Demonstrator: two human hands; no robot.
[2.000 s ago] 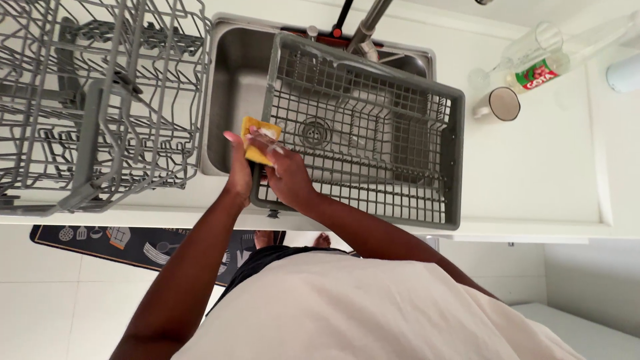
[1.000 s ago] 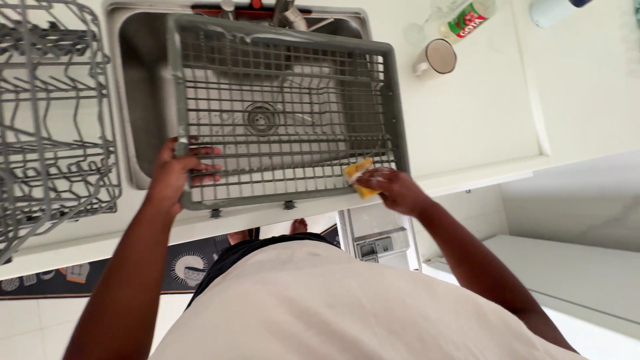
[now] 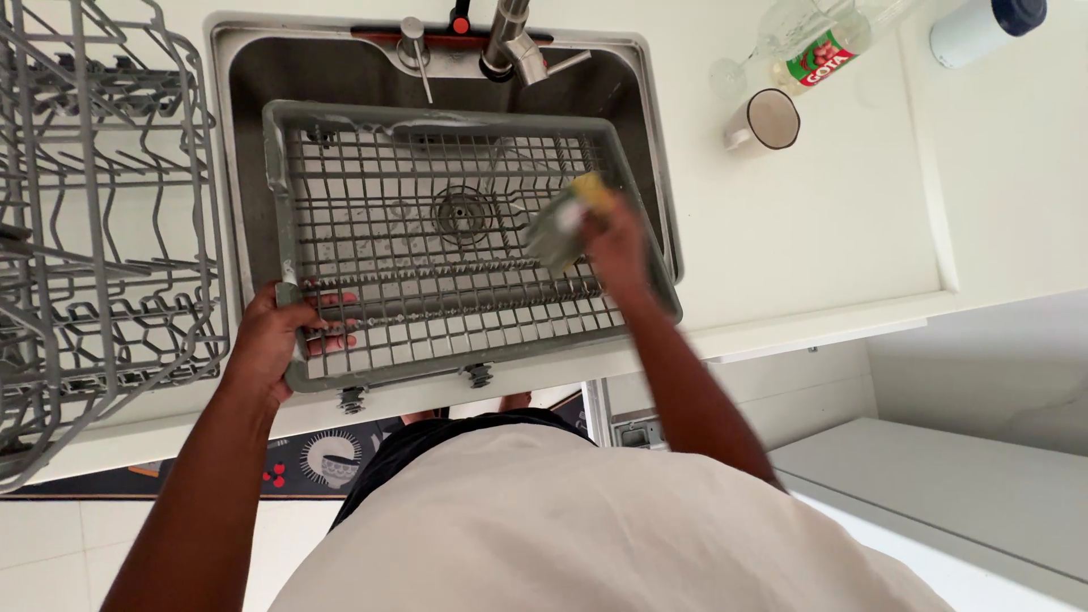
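Observation:
A shallow grey dishwasher rack (image 3: 450, 306) lies over the stainless steel sink (image 3: 246, 195), with its near edge at the counter's front. White suds cling to its far and left rims. My left hand (image 3: 276, 336) grips the rack's near left corner, fingers through the wire grid. Over the right part of the grid, my right hand (image 3: 614, 242) holds a yellow and green sponge (image 3: 586, 208), blurred by motion. The drain (image 3: 461, 214) shows through the wires.
A larger grey dishwasher rack (image 3: 93, 212) stands left of the sink. Behind are the faucet (image 3: 523, 55) and soap dispenser (image 3: 413, 42). At right are a mug (image 3: 769, 121), a labelled bottle (image 3: 829, 55), clear glassware and a blue-lidded container (image 3: 977, 34).
My right hand has moved with the sponge from the rack's near right corner to farther up the grid. Two seconds ago both hands were at the rack's left side. The view has shifted.

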